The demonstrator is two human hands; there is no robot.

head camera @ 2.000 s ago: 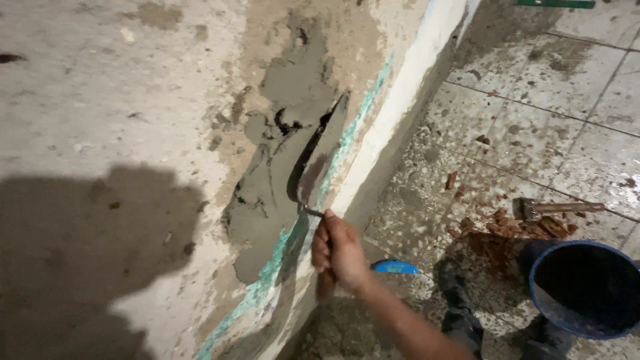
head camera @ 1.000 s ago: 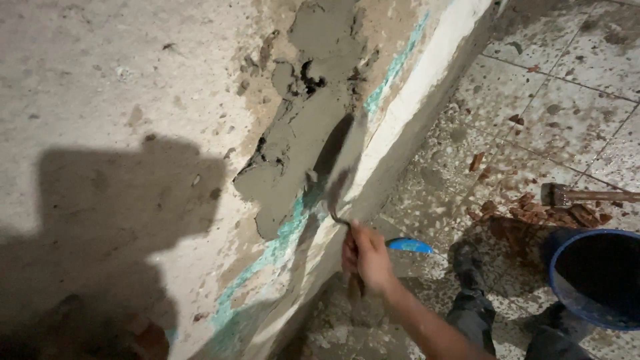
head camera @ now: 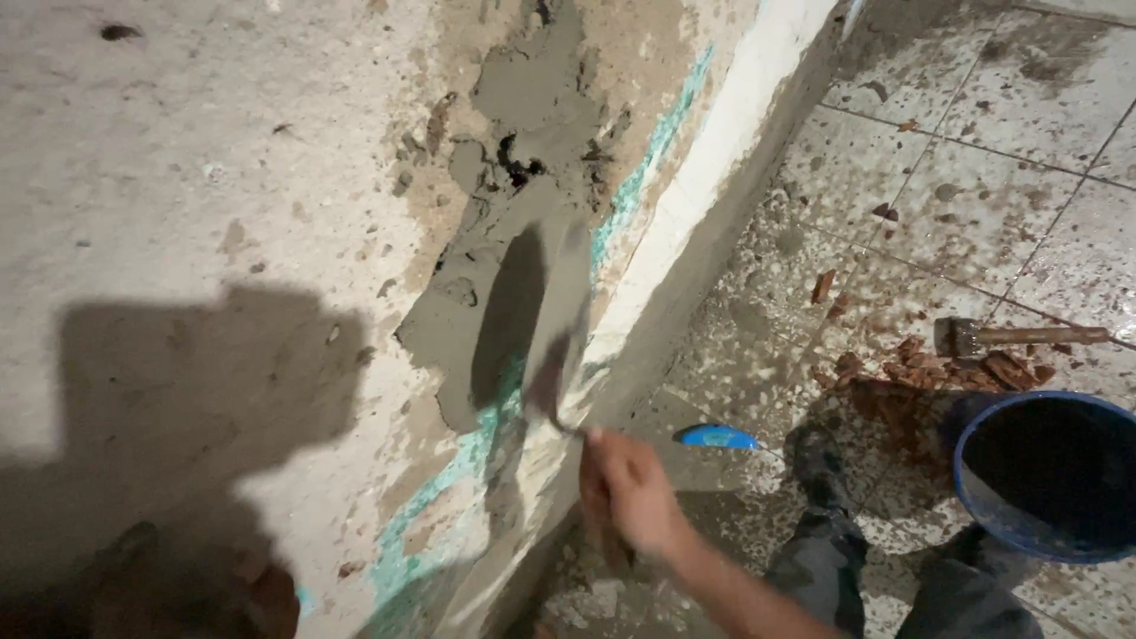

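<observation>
My right hand (head camera: 632, 497) is closed around the handle of a pointed masonry trowel (head camera: 552, 377), low over the wall. The trowel's blade is blurred and lies against or just above the lower right part of a patch of wet grey mortar (head camera: 448, 324); whether it touches cannot be told. A dark hole (head camera: 517, 164) shows in the middle of the patch. Turquoise paint (head camera: 652, 151) runs along the patch's right side and below it. The trowel casts a long dark shadow across the mortar. My left hand is out of view.
Right of the wall, a hammer (head camera: 1021, 335) lies on the dirty tiled floor beside broken reddish rubble (head camera: 923, 366). A blue-rimmed bucket (head camera: 963, 470) stands near my legs. A blue-edged flat tool (head camera: 717, 436) rests near the wall's foot. A large shadow covers the wall's lower left.
The trowel has moved down along the patch, from beside its middle two seconds ago to its lower right part. My right hand stays closed on the handle.
</observation>
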